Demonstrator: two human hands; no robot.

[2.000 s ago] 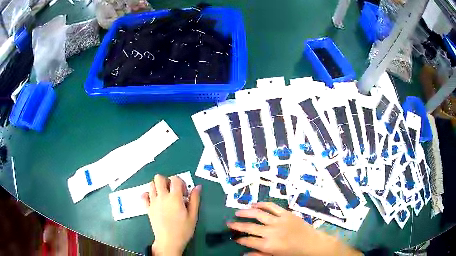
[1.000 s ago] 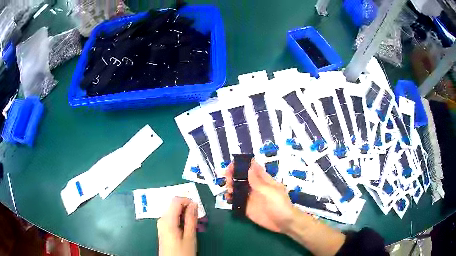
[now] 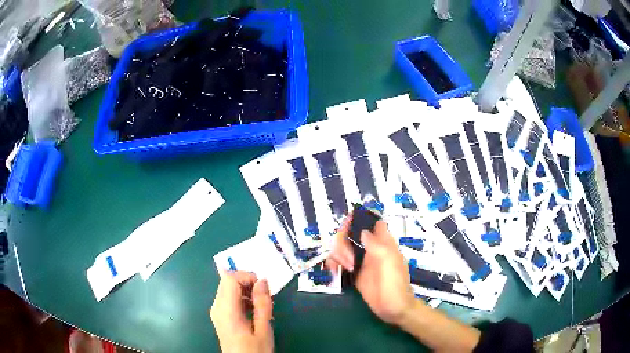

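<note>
My left hand (image 3: 243,310) is at the bottom centre, with thumb and fingers at the lower edge of a white display card (image 3: 266,258) with a blue mark. The card is tilted and its right end reaches toward the pile. My right hand (image 3: 376,269) holds a black strap (image 3: 360,231) upright between thumb and fingers, over the lower left of the carded straps (image 3: 331,179). The strap's lower part is partly hidden by the fingers. Blank white cards (image 3: 155,234) lie overlapping at the left.
A large blue tub (image 3: 207,138) heaped with black straps stands at the back left. A small blue bin (image 3: 449,89) stands at the back beside a metal post (image 3: 518,55). Another blue bin (image 3: 33,174) is at the left edge. Clear bags (image 3: 48,93) lie at the back left.
Since a second ago, the card at my left hand has moved right and tilted. My right hand, with the strap, has moved slightly right. Two seconds ago the strap lay on the bench near my right hand.
</note>
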